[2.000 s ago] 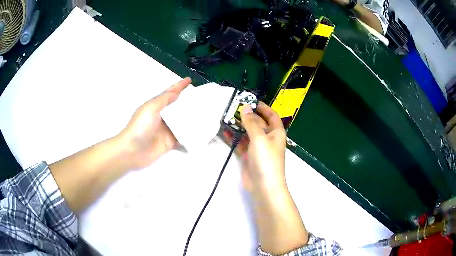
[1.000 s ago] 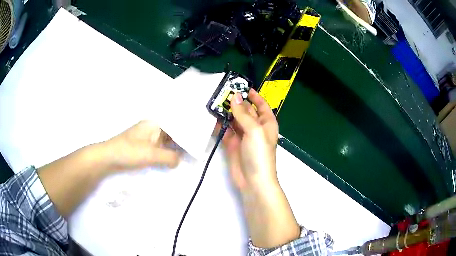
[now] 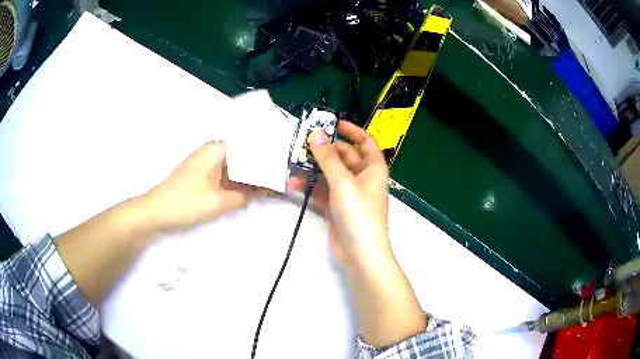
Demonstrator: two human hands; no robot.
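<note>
My right hand (image 3: 354, 175) holds an open black power adapter (image 3: 303, 144) with its board facing up and the thumb on the board. A thin black cord (image 3: 286, 263) runs from the adapter down over the white work sheet (image 3: 105, 126). My left hand (image 3: 200, 184) holds a small white wiping paper (image 3: 258, 144) beside the adapter. The paper's right edge reaches the adapter's left side; I cannot tell if they touch. The left fingers are partly hidden behind the paper.
An adapter pile (image 3: 309, 45) lies beyond the sheet on the green bench (image 3: 484, 161), beside a yellow-black divider strip (image 3: 403, 98). The glue dispensing gun (image 3: 582, 312) is at the lower right over a red basket (image 3: 596, 343). A fan (image 3: 8, 31) is at the upper left.
The adapter and right hand have shifted left in view. The left hand first slid down off the paper's side, then rose and gripped its lower left edge. The paper has turned and moved left.
</note>
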